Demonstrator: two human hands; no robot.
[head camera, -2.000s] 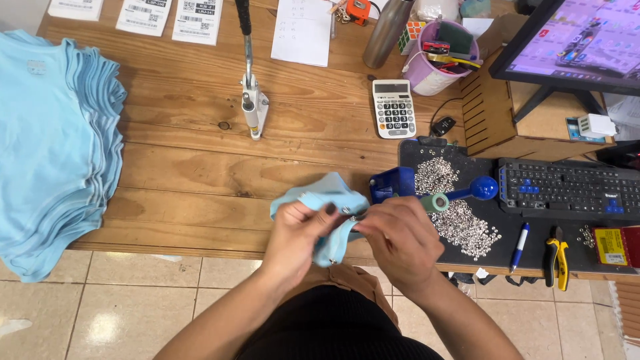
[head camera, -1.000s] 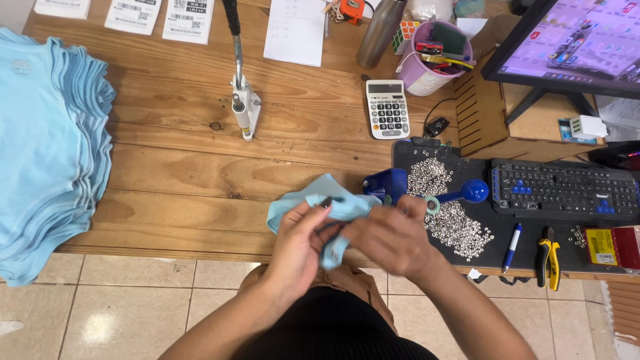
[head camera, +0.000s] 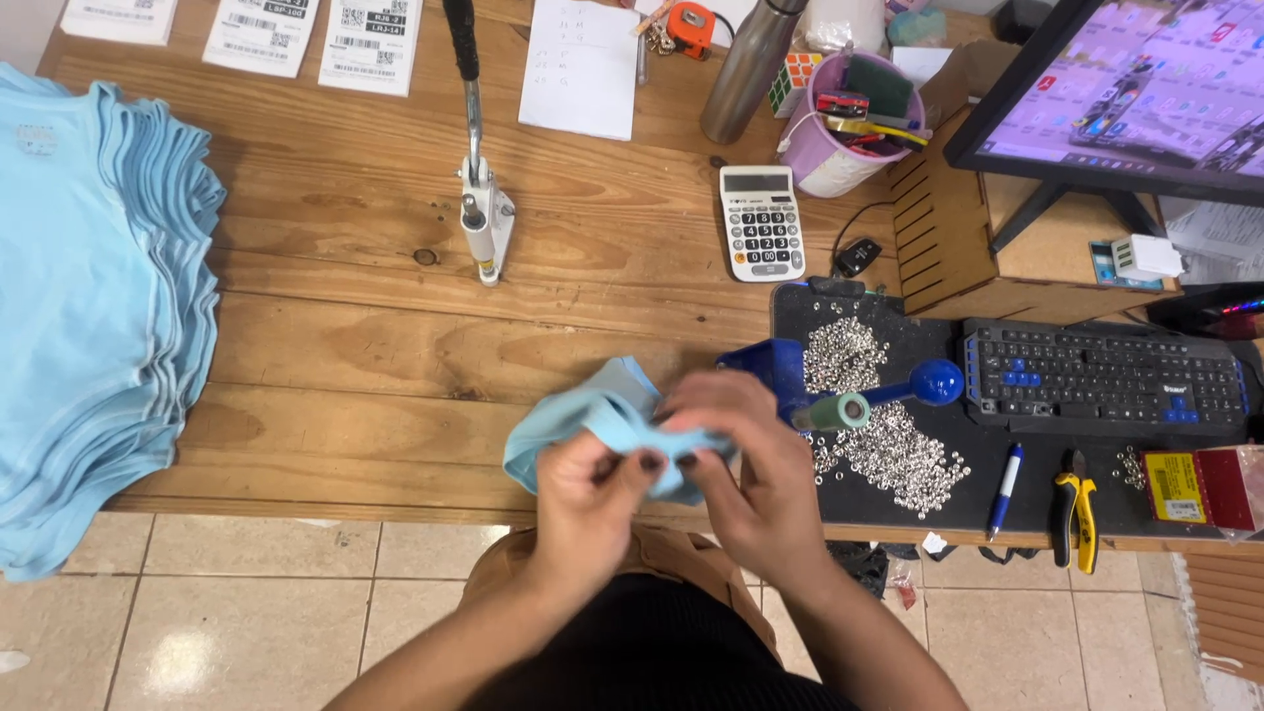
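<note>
Both hands pinch a small piece of light blue fabric (head camera: 573, 420) at the table's front edge. My left hand (head camera: 592, 494) grips its near side between thumb and fingers. My right hand (head camera: 746, 459) holds it just to the right; some fingers are blurred. A blue hand press (head camera: 775, 370) with a ball-ended lever stands right beside the right hand. Small metal rings or eyelets (head camera: 894, 459) lie in piles on the black mat behind and beside the press. A lever hand press with a white base (head camera: 484, 232) stands farther back. Stacked light blue garments (head camera: 89, 296) lie at far left.
A calculator (head camera: 763, 225), a metal bottle (head camera: 748, 74) and a lilac bucket of tools (head camera: 834, 158) stand behind. To the right are a keyboard (head camera: 1106, 380), a pen (head camera: 1007, 489), yellow-black pliers (head camera: 1074, 509), a red box (head camera: 1224, 484) and a monitor (head camera: 1116, 99). Printed sheets (head camera: 370, 44) lie at the back.
My right hand has turned, and its thumb now shows close beside the left thumb on the fabric. The fabric's folds have shifted between the hands.
</note>
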